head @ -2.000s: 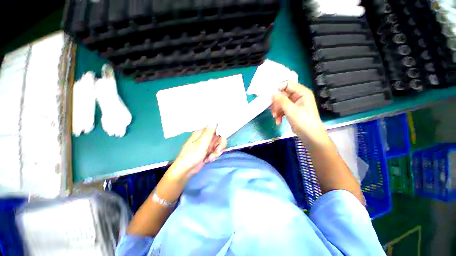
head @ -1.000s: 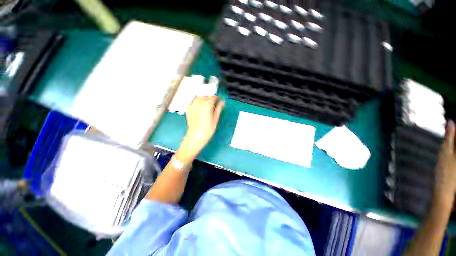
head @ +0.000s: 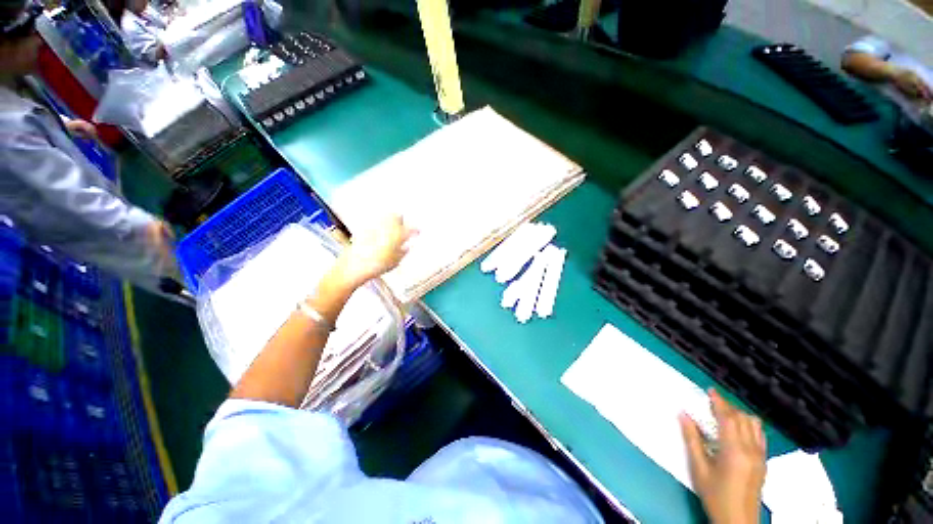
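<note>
My left hand (head: 376,251) is over the near edge of the carton tray of white housings (head: 465,179), fingers curled; whether it holds anything is unclear. My right hand (head: 731,461) is low over the right end of the white work sheet (head: 624,384), thumb and fingers apart; a small pale shape shows between them, too blurred to tell from the sheet. Several loose white housings (head: 534,276) lie on the green mat between the carton tray and the sheet. The white wiping cloth (head: 803,489) lies right of my right hand.
Stacked black trays (head: 706,297) stand at the right, small silver-white end parts (head: 762,213) on top. Bagged housings (head: 266,292) and a blue crate (head: 240,220) are beside the bench at left. A person (head: 72,184) stands at far left. A yellow post (head: 440,56) rises behind.
The view has swung left. My left hand has moved from the loose housings to the carton tray. My right hand has moved from the black tray at far right to the work sheet.
</note>
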